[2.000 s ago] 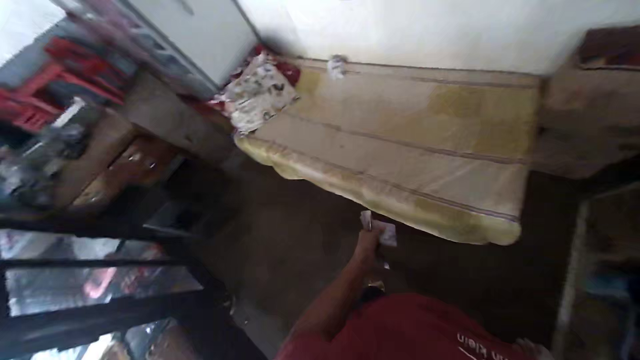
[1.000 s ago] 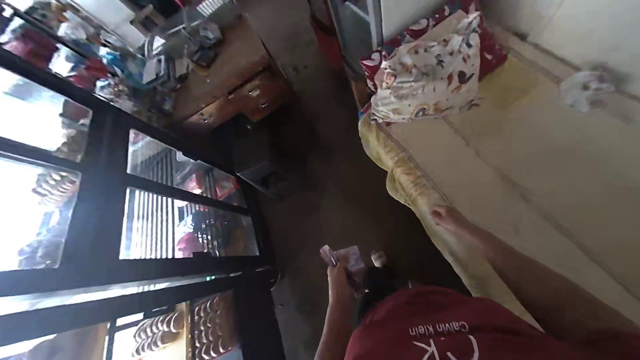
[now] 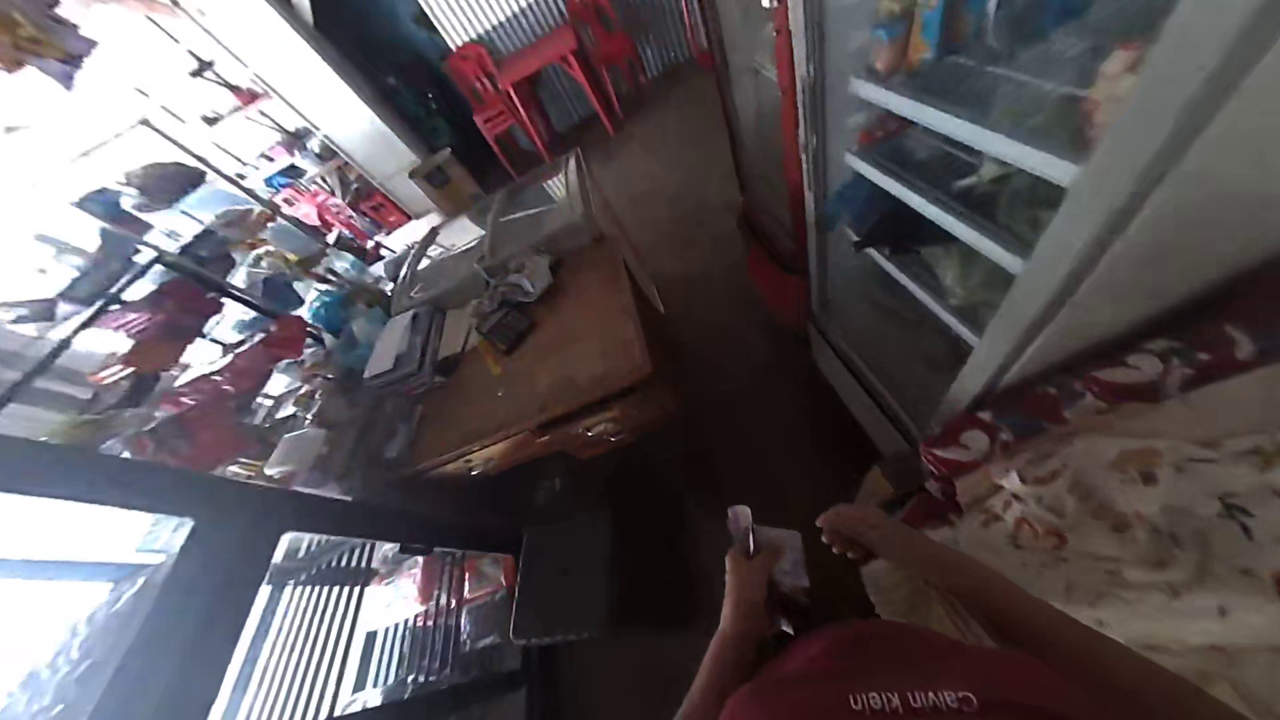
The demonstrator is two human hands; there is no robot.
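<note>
My left hand [image 3: 750,590], at the lower middle, is shut on thin pale pinkish papers [image 3: 786,556], which look like banknotes. One folded piece stands up past the thumb, and another spreads to its right. To the right is my right hand [image 3: 862,530], its fingers curled, with nothing visible in them. It hangs beside the corner of a bed, near a floral pillow [image 3: 1110,510] with a red patterned cloth [image 3: 1130,390] behind it. A wooden desk [image 3: 570,340] with drawers stands ahead and to the left of both hands.
A glass-door display cooler [image 3: 930,200] stands ahead on the right. Papers and a dark device [image 3: 505,328] lie on the desk. A dark box-like object [image 3: 562,580] is left of my left hand. Red plastic chairs [image 3: 490,95] and a red table [image 3: 540,55] stand farther off; hanging goods fill the left.
The view has swung from the bed toward the desk and cooler. My right hand, over the mattress one second ago, is now beside the bed's corner. The papers have stayed in my left hand.
</note>
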